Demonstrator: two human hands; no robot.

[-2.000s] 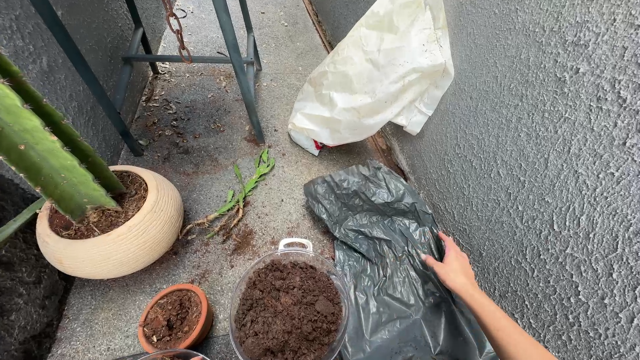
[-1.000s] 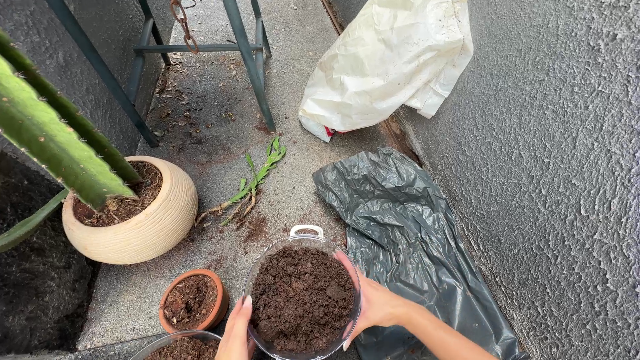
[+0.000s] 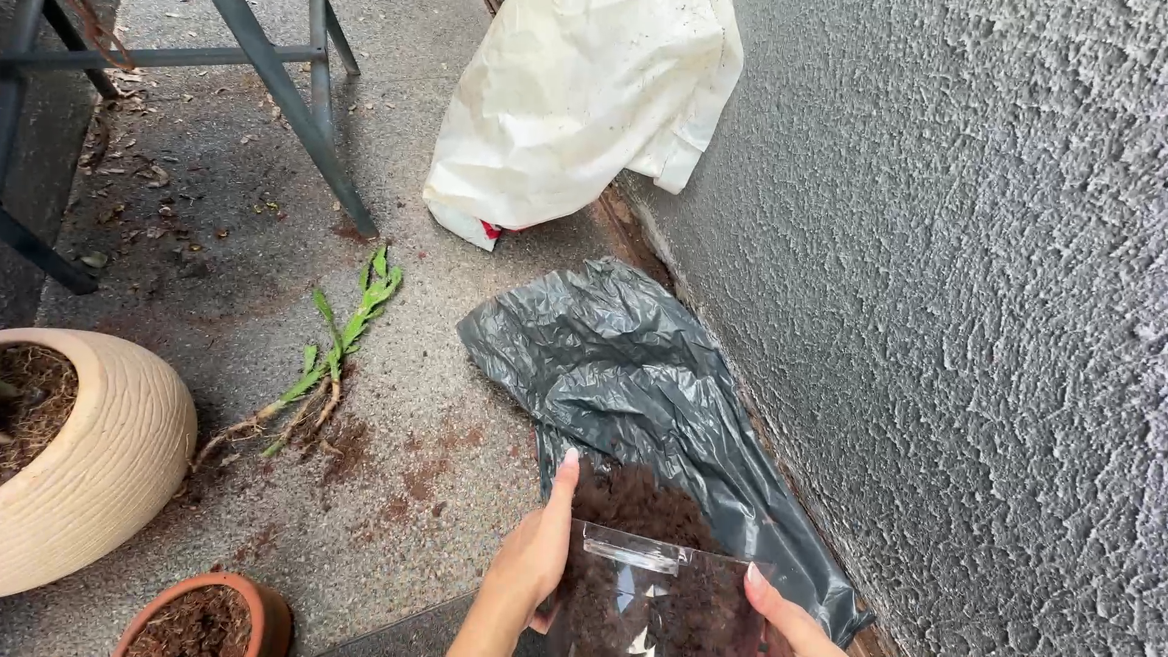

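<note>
A clear plastic container [image 3: 657, 602] of dark soil is tilted at the bottom of the view, between my two hands. My left hand [image 3: 525, 566] grips its left side, thumb up along the wall. My right hand [image 3: 789, 620], partly cut off by the lower edge, holds the right side. Loose soil [image 3: 648, 502] lies at the container's mouth, over a crumpled dark grey plastic bag [image 3: 620, 356]. Whether all of that soil has left the container I cannot tell. Left of the bag, an uprooted green plant [image 3: 342, 351] with bare roots rests on the floor.
A beige ribbed pot [image 3: 128, 456] with soil stands at the left, a terracotta pot [image 3: 269, 620] below it. A white sack [image 3: 584, 109] leans by the rough grey wall [image 3: 958, 274]. Metal stand legs [image 3: 292, 109] rise at the upper left, among dry leaves.
Both hands have moved the container from beside the terracotta pot to over the dark bag and tipped it. Two seconds ago a hand touched the bag while the container stood on the floor.
</note>
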